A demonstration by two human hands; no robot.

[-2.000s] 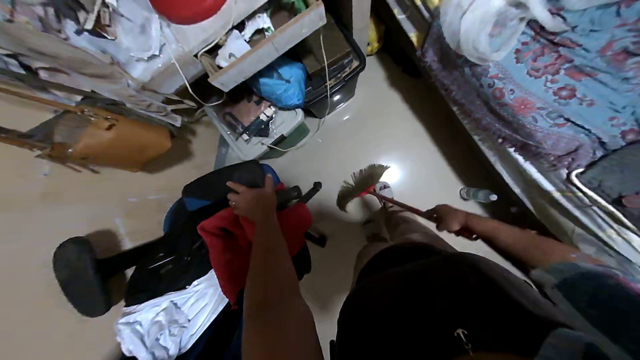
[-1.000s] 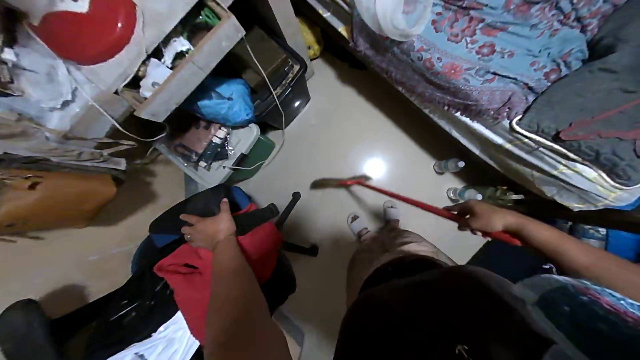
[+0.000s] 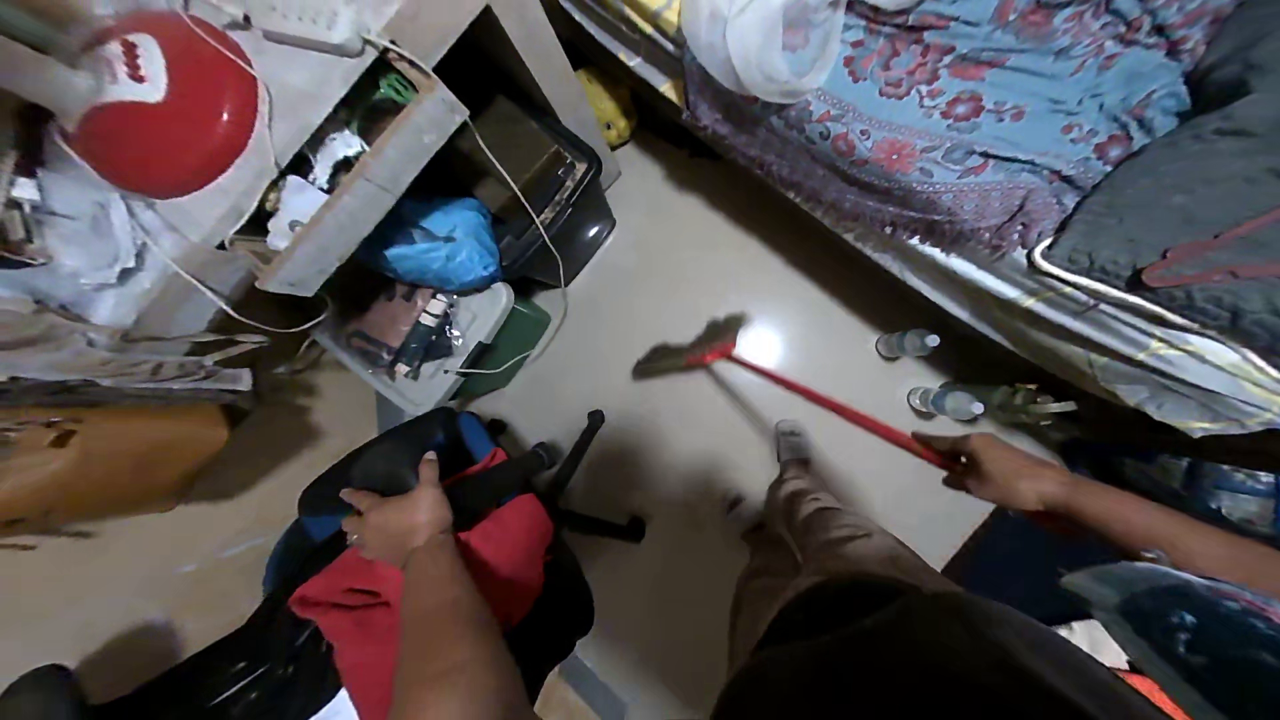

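My right hand (image 3: pixel 985 470) is closed around the red handle of a broom (image 3: pixel 840 405) at the right. The broom's flared bristle head (image 3: pixel 665 360) is at mid-floor, left of a bright light reflection; whether it touches the floor I cannot tell. On the left, my left hand (image 3: pixel 400 520) rests on the dark backrest of an office chair (image 3: pixel 375 465), thumb and fingers apart, gripping nothing that I can see. A red cloth (image 3: pixel 505 545) hangs over the chair beneath my left wrist, with black items beside it.
A bed with a blue floral cover (image 3: pixel 920 110) runs along the right. Two plastic bottles (image 3: pixel 905 344) (image 3: pixel 945 403) stand or lie near its edge. Upper left are an open drawer (image 3: pixel 370 190), a blue plastic bag (image 3: pixel 440 245), a black bin (image 3: pixel 560 235) and a green box (image 3: pixel 510 340). A cable hangs there.
The view has shifted toward the bed and drawer. My right hand still holds the broom, whose head has swung away from my feet. My left hand stays on the chair back.
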